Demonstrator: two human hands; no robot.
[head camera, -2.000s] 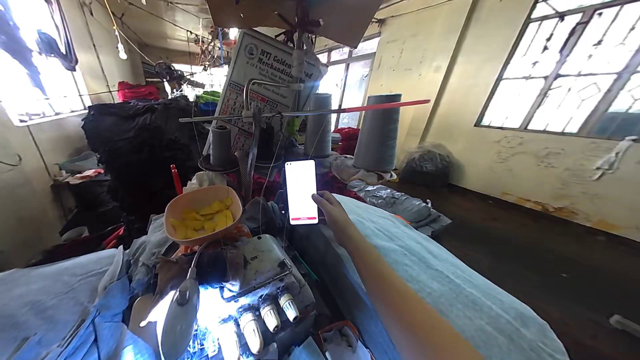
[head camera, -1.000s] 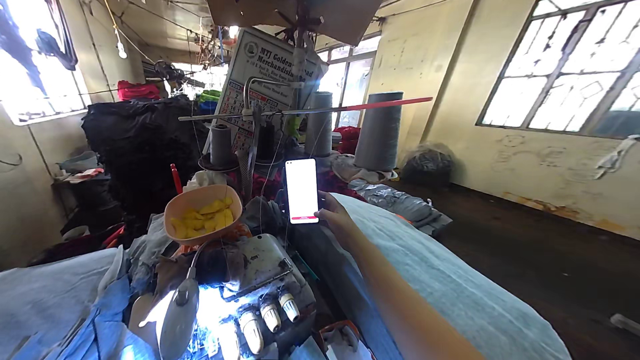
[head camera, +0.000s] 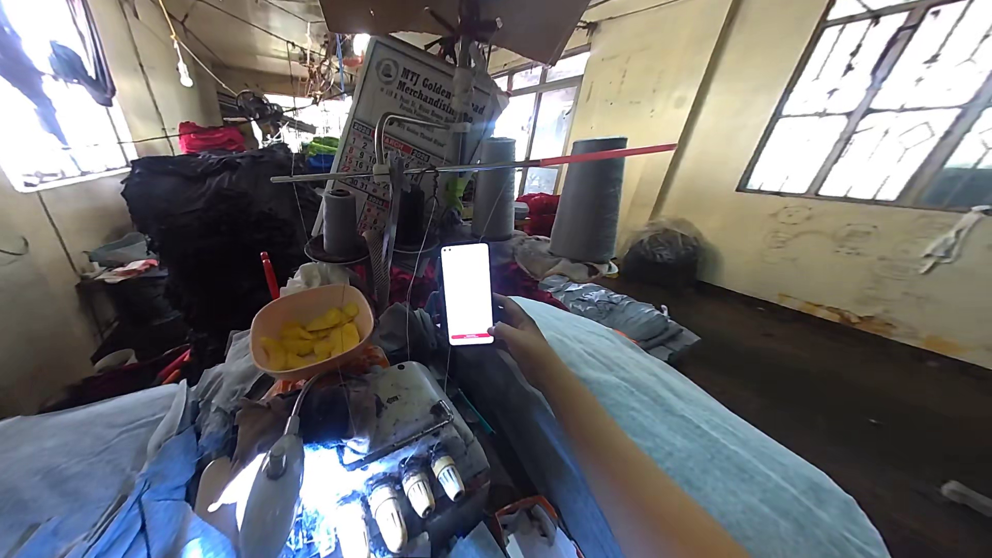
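Observation:
My right hand (head camera: 521, 335) grips a smartphone (head camera: 467, 294) upright by its lower right edge, thumb at the bottom of the bright screen. Left of the phone, a peach plastic bowl (head camera: 273, 308) holds yellow pieces (head camera: 314, 337), perhaps fruit. Below it stands a sewing machine, likely an overlock, with a stained metal housing (head camera: 411, 403) and several tension knobs (head camera: 418, 494). A lit lamp (head camera: 271, 496) on a flexible neck shines on the machine's left side. Grey thread cones (head camera: 589, 201) rise behind the phone. My left hand is out of view.
A metal rod with a red end (head camera: 604, 155) crosses above the phone. Pale blue fabric (head camera: 697, 434) covers the surface at right, more fabric (head camera: 85, 457) lies at left. A black heap (head camera: 217, 209) stands back left, a dark bag (head camera: 663, 256) by the wall.

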